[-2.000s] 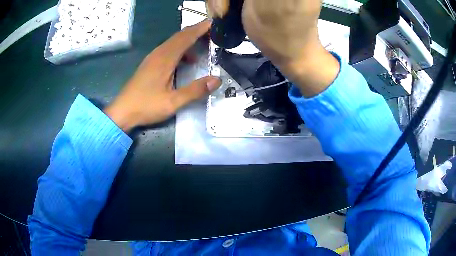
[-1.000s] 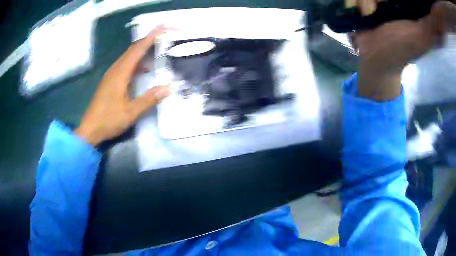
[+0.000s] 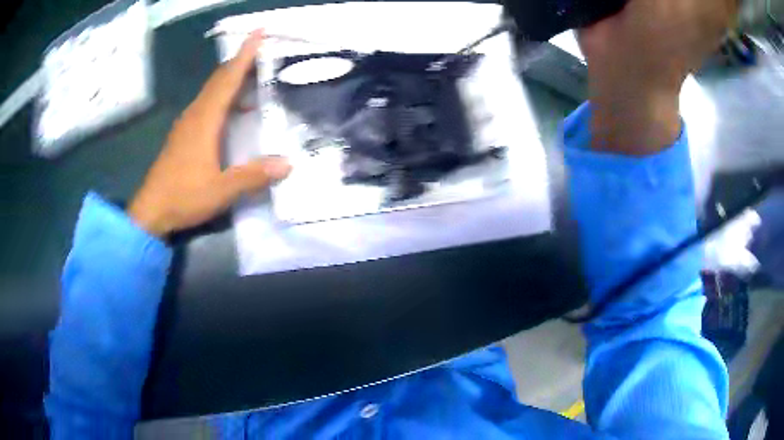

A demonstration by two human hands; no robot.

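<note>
The black plastic mechanism (image 3: pixel 404 120) sits in the white housing (image 3: pixel 322 193), which lies on a larger white sheet (image 3: pixel 387 245). The frame is blurred. My left hand (image 3: pixel 202 155) rests at the left edge of the housing, thumb and fingers apart, holding nothing I can see. My right hand (image 3: pixel 658 64) is at the upper right, beyond the housing, shut on the black electric screwdriver (image 3: pixel 563 10), which is cut off by the top edge. A thin shaft reaches from it towards the housing's upper right corner.
A clear bin of small white parts (image 3: pixel 94 77) stands at the upper left. The green bench (image 3: pixel 370 318) has a curved front edge. A black cord (image 3: pixel 662 266) crosses my right sleeve. Crumpled whitish plastic (image 3: pixel 731 245) lies at the far right, partly behind the cord.
From the oldest frame, my right hand with the screwdriver has moved right, off the mechanism. The housing and sheet now show further left and tilted, with my left hand still at their left edge.
</note>
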